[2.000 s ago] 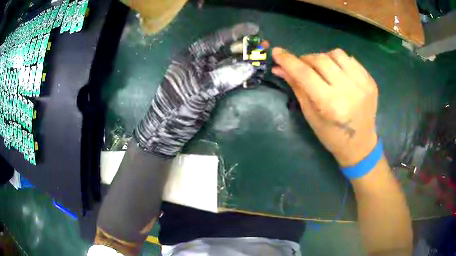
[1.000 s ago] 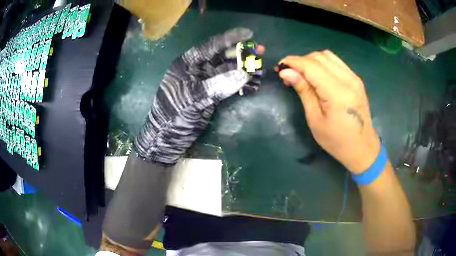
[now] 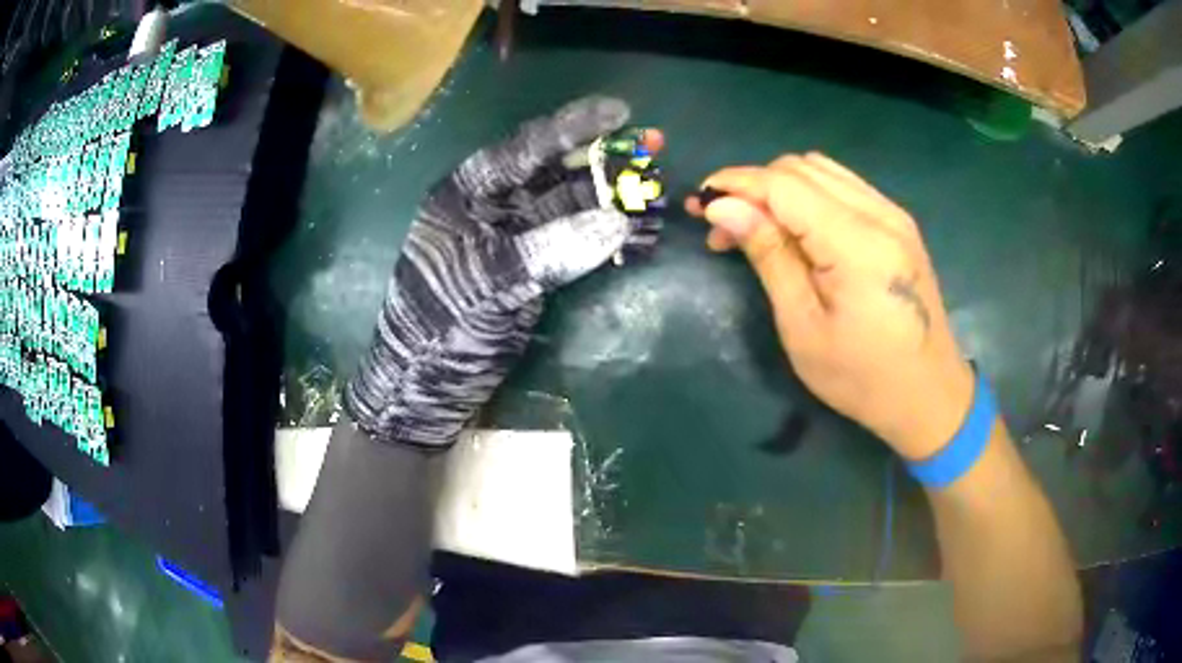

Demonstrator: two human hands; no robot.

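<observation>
My left hand point(image 3: 486, 246), in a black-and-white mottled knit glove, holds a small circuit board point(image 3: 633, 188) between thumb and fingers, with a yellow block facing up. My right hand point(image 3: 830, 266) is bare, with a blue band point(image 3: 962, 434) on the wrist. Its thumb and index finger pinch a small black cable end point(image 3: 709, 197), just right of the board and apart from it. The rest of the cable is mostly hidden; a blurred black piece point(image 3: 786, 431) shows below the right hand.
A black foam tray point(image 3: 162, 298) with rows of green boards point(image 3: 58, 279) stands at left. An amber cone point(image 3: 389, 52) hangs at the upper left. A wooden shelf point(image 3: 946, 39) runs along the back. A white pad point(image 3: 506, 499) lies by my left forearm on the green mat point(image 3: 674, 440).
My left hand and the board have moved slightly left and down. My right hand has drawn back from the board, and the black end now shows in its fingertips. More of the amber cone shows.
</observation>
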